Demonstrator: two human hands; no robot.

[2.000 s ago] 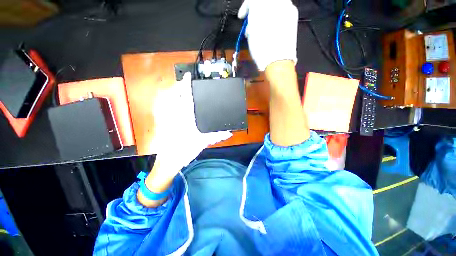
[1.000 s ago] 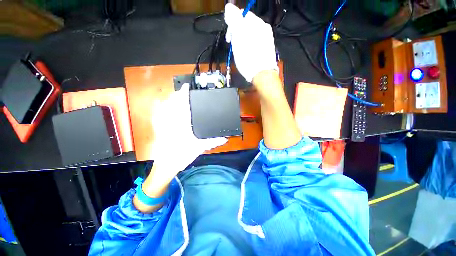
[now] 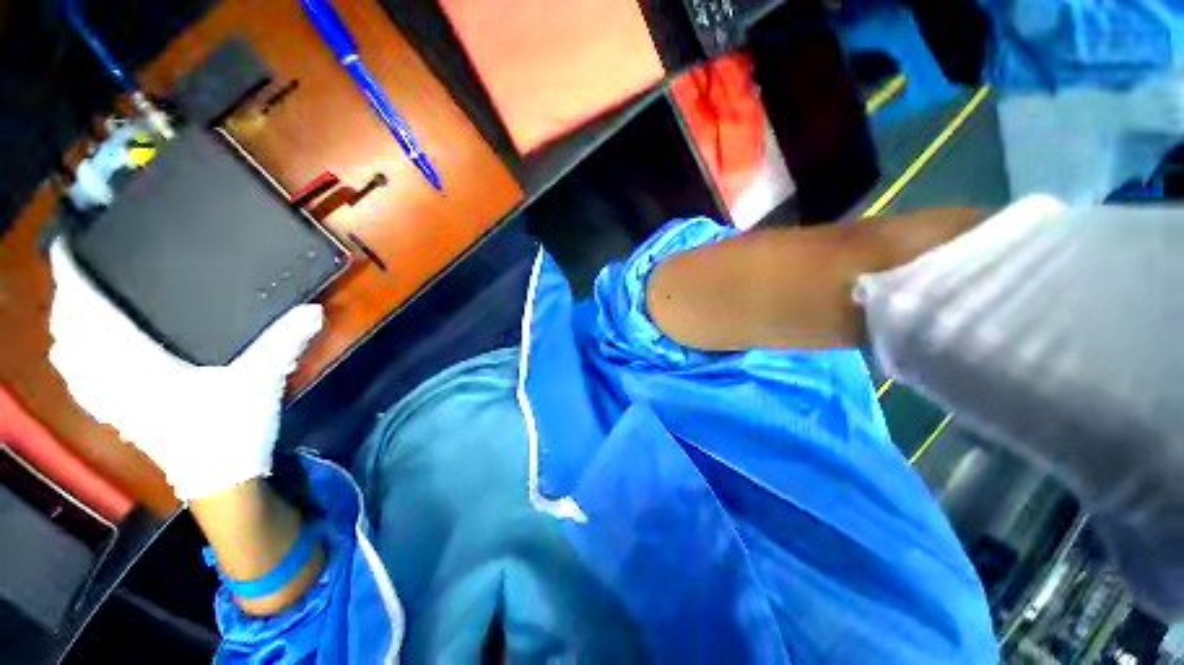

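Observation:
A flat black set-top box (image 3: 208, 253) lies tilted in view on the orange-brown jig board (image 3: 455, 143). Its far edge is against the white connector block (image 3: 111, 166), which has a yellow plug. My left hand (image 3: 162, 383), in a white glove, grips the box along its left and near edges, with the thumb at the near corner. My right hand (image 3: 1052, 351), in a white glove, is stretched out to the right, large, blurred and cut off by the right edge. Its fingers are out of the picture, so its grip is hidden.
A blue marker pen (image 3: 377, 98) lies on the board. An orange-red foam pad (image 3: 558, 65) is at top centre. Part of the remote (image 3: 714, 20) shows at the top edge. Another dark box (image 3: 46, 546) is at lower left. Yellow floor lines (image 3: 925, 153) show at right.
The view has swung to the right and tilted. My right hand has left the blue cable behind the board and is far out to the right. My left hand is still on the box.

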